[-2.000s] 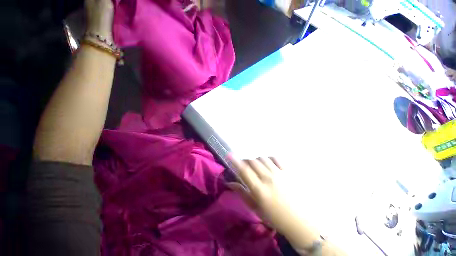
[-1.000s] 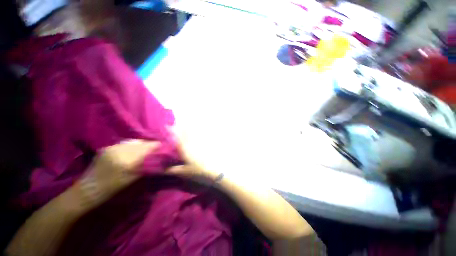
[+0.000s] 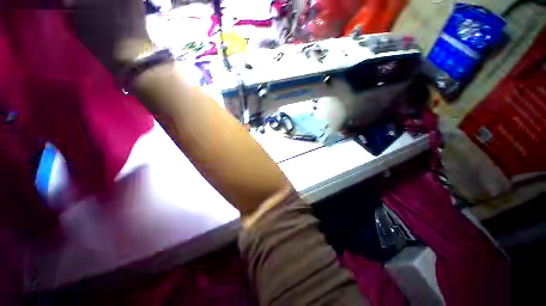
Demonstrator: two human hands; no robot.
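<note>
Shiny magenta fabric (image 3: 114, 113) hangs blurred across the left side, over the left part of the white machine table (image 3: 173, 203). My right arm reaches from the bottom centre to the upper left, with a dark bracelet at the wrist. My right hand (image 3: 111, 27) is dark and blurred at the top edge beside the fabric; its fingers and grip cannot be made out. My left hand is not in view. The white sewing machine (image 3: 287, 72) stands behind my forearm, with black-handled scissors (image 3: 281, 122) beneath its arm.
A yellow item (image 3: 234, 43) and magenta scraps lie behind the machine. A dark squarish item (image 3: 380, 137) lies at the bed's right end. More magenta fabric (image 3: 461, 239) hangs at the lower right. A blue packet (image 3: 467, 45) and red sacking (image 3: 515, 119) are at the right.
The view has swung right towards the machine. My right hand has moved from the fabric low in front of me to the upper left. My left hand has left the picture. The fabric now hangs higher.
</note>
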